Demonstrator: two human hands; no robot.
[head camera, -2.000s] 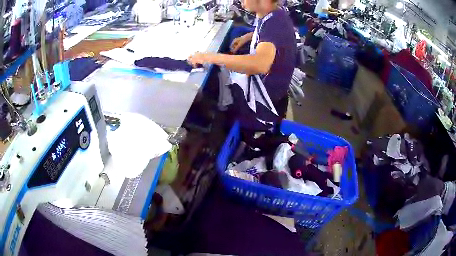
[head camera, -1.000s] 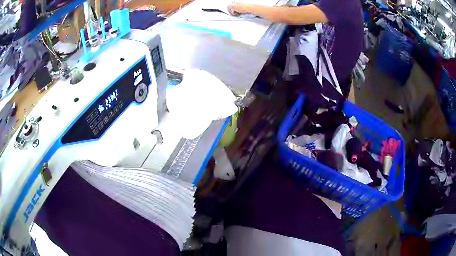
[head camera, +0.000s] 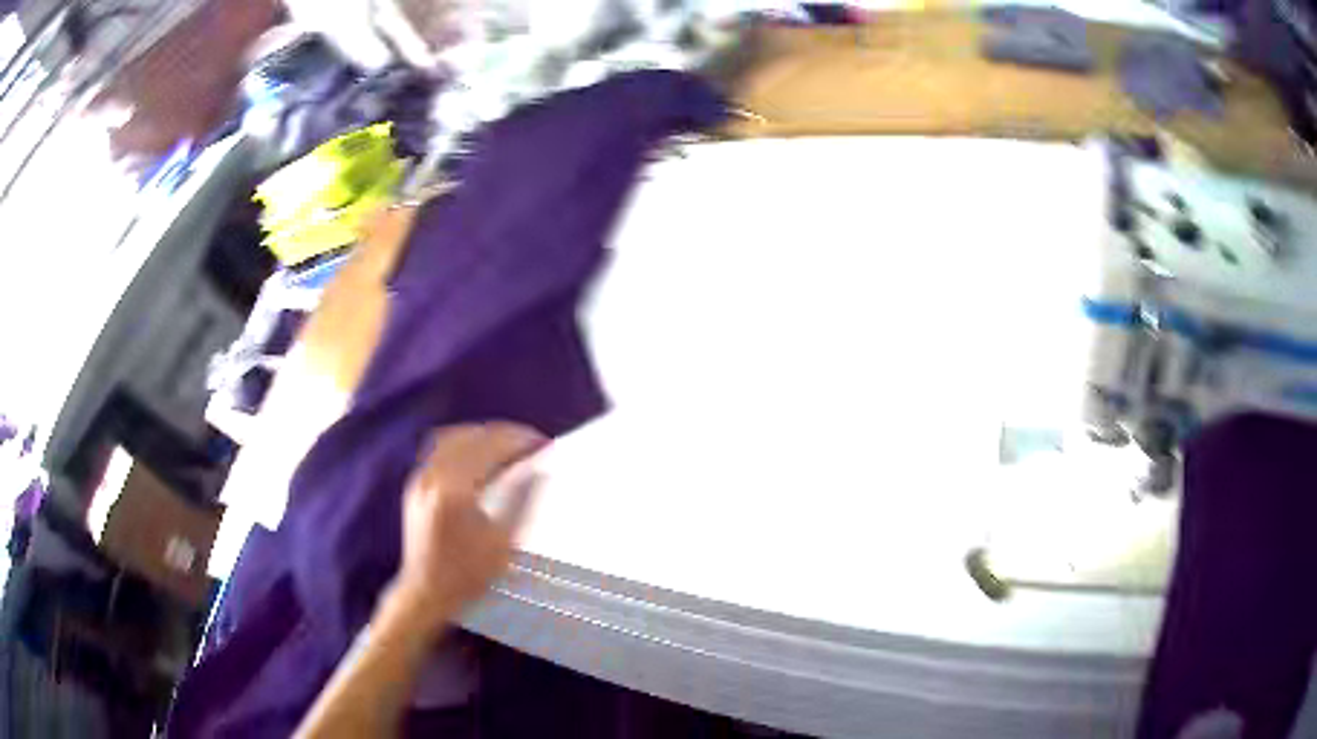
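My left hand (head camera: 465, 513) is bare and blurred at the table's front left edge. It is on the border of a long, crumpled dark purple drape (head camera: 477, 289); whether the fingers grip the cloth cannot be told. A dark purple panel (head camera: 1249, 563) hangs at the right, in front of the sewing machine's head (head camera: 1213, 325). The presser foot area (head camera: 1141, 448) is blurred beside it. My right hand is not clearly in view; a small pale patch shows on the right panel at the bottom edge.
The white table (head camera: 838, 361) has a grey front edge. A wooden surface (head camera: 896, 87) with small grey-purple pieces (head camera: 1033, 36) lies behind. Bright yellow items (head camera: 329, 195) and a brown box (head camera: 152, 527) are at the left.
The view has swung far left, from the machine's right end, the blue crate and another person to the table left of the needle. My left hand and the purple drape have come into view.
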